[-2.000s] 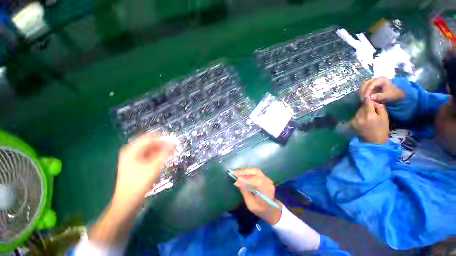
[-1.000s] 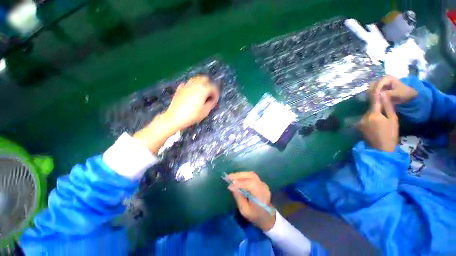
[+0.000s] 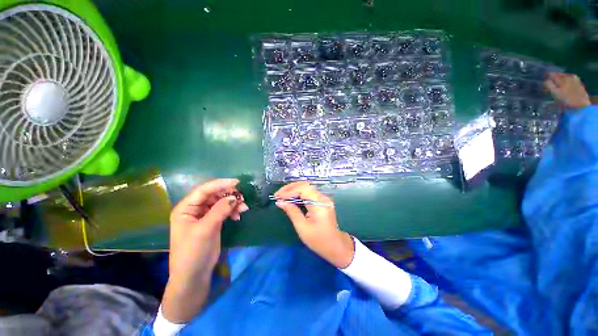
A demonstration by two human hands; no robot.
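Observation:
My left hand point(image 3: 208, 213) is raised near the bench's front edge and pinches a small dark module point(image 3: 234, 196) between thumb and fingertips. My right hand point(image 3: 311, 220) holds slim tweezers point(image 3: 301, 202) that point left toward the module, with a gap between them. A clear blister tray point(image 3: 357, 105) with rows of square pockets lies beyond my hands. Its pockets hold small dark parts with shiny bits. Fine detail of the module is too small to tell.
A green desk fan point(image 3: 124, 82) stands at the left, with an amber sheet point(image 3: 124, 213) below it. A zip bag with a white label point(image 3: 477, 154) lies right of the tray. A neighbour's hand point(image 3: 568, 90) is over another blister tray point(image 3: 521, 115) at the right.
My left hand has come back from over the tray to the front edge and now holds a small module. The tweezers are now beside it. The view has turned left, showing more fan.

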